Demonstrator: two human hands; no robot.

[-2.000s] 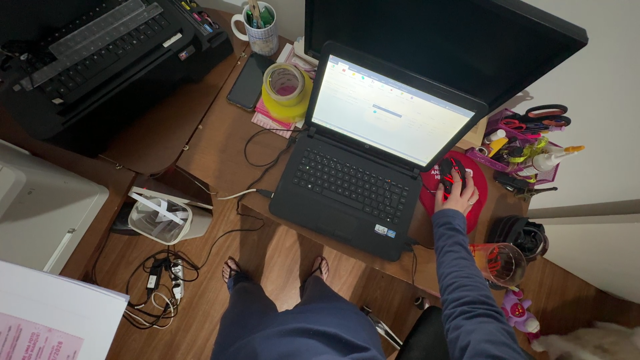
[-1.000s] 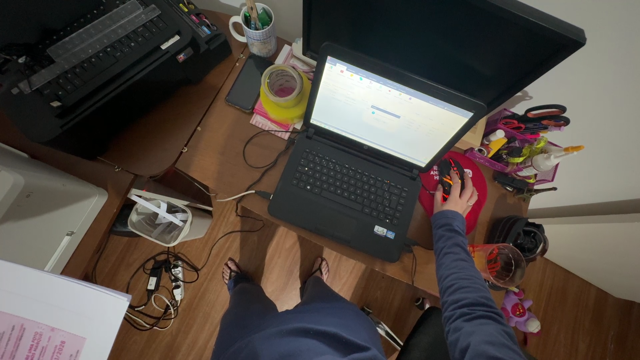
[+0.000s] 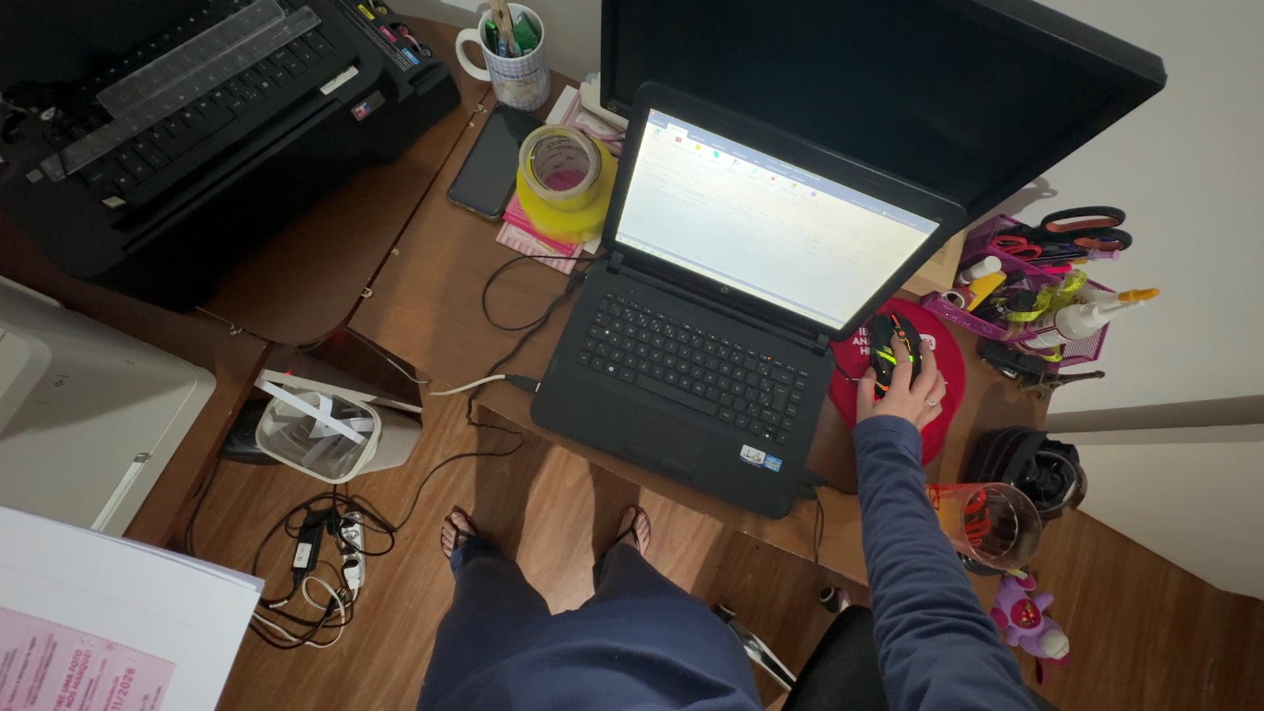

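Note:
My right hand [image 3: 905,387], with a ring on one finger, rests over a black computer mouse [image 3: 893,348] with orange and green accents. The mouse sits on a round red mouse pad [image 3: 938,370] with white lettering. To the left of the pad stands an open black laptop [image 3: 681,385], its screen [image 3: 765,222] lit with a mostly white window and a row of small icons. Behind it is a large dark monitor [image 3: 889,99]. My left hand is not in view.
Tape rolls [image 3: 565,173], a smartphone [image 3: 494,163] and a mug of pens [image 3: 517,69] stand left of the laptop. On the right are a purple basket [image 3: 1086,341] with scissors and glue, and a clear cup [image 3: 997,523]. Cables [image 3: 326,563] and a power strip lie on the floor near a bin [image 3: 390,444].
The laptop screen has changed: a small box in the middle of the page is gone, and faint lines of content show. My right hand stays on the mouse.

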